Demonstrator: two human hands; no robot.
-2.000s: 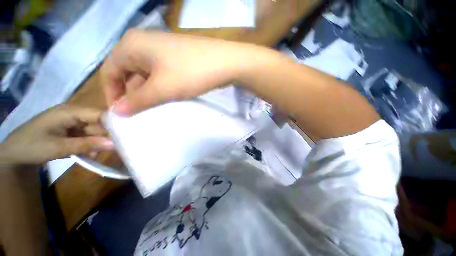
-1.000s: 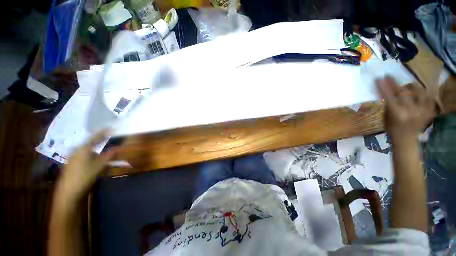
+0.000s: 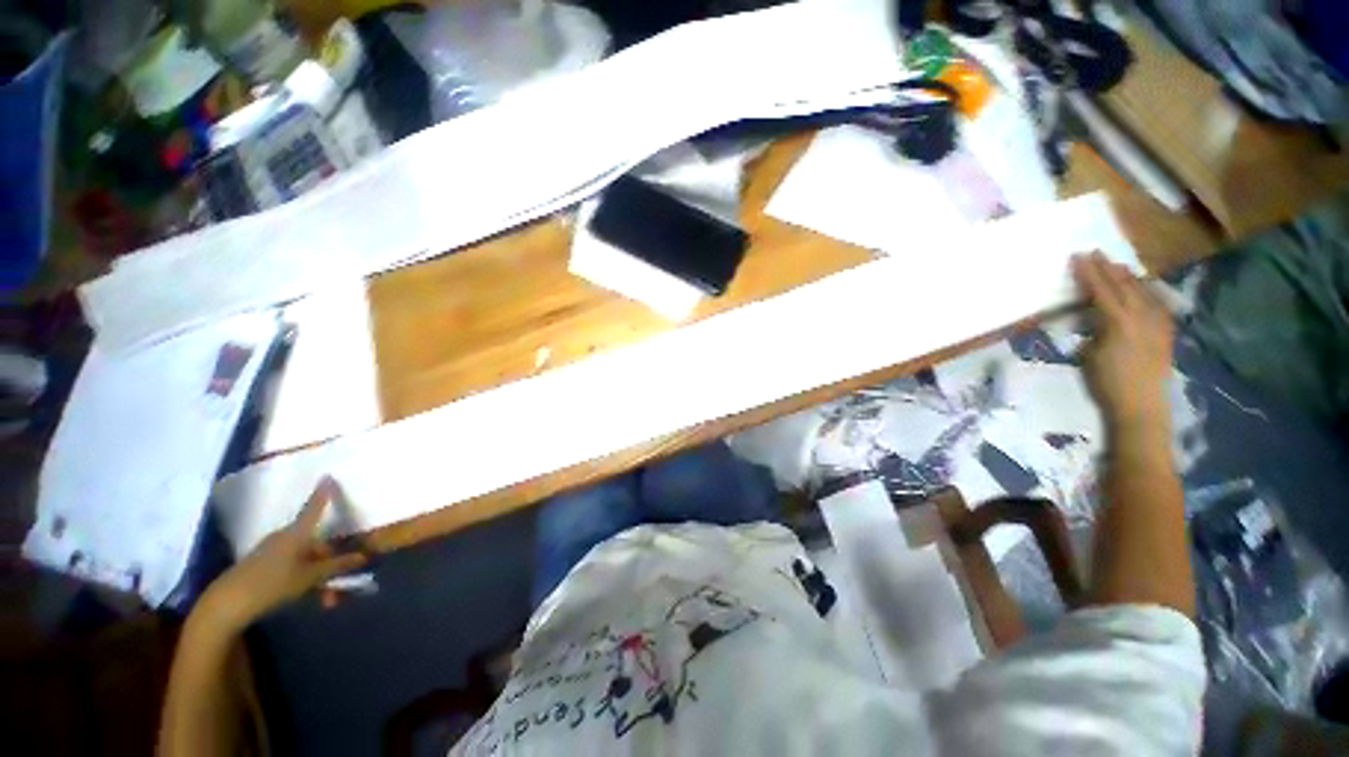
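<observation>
A long white strip point(image 3: 636, 392) lies flat along the near edge of the wooden table. My left hand point(image 3: 296, 559) is at its left end, with one finger on the strip and the others curled around a small white thing point(image 3: 352, 584) just off the table edge; it may be the tape roll seen edge-on. My right hand point(image 3: 1124, 318) holds the strip's right end at the near edge, fingertips on top; its thumb is hidden. A second long white strip point(image 3: 488, 170) lies slightly curved farther back.
A black smartphone point(image 3: 669, 234) lies on white paper mid-table. Black-handled shears point(image 3: 928, 126) and an orange-and-green item point(image 3: 965, 86) are at the back right. A clipboard with sheets point(image 3: 141, 444) is at the left. Offcuts point(image 3: 947, 429) and a brown wooden frame point(image 3: 1036, 518) are below the table.
The worked strip has come toward me from over the back strip and now lies along the near edge, uncovering the phone. Both hands have moved slightly with it.
</observation>
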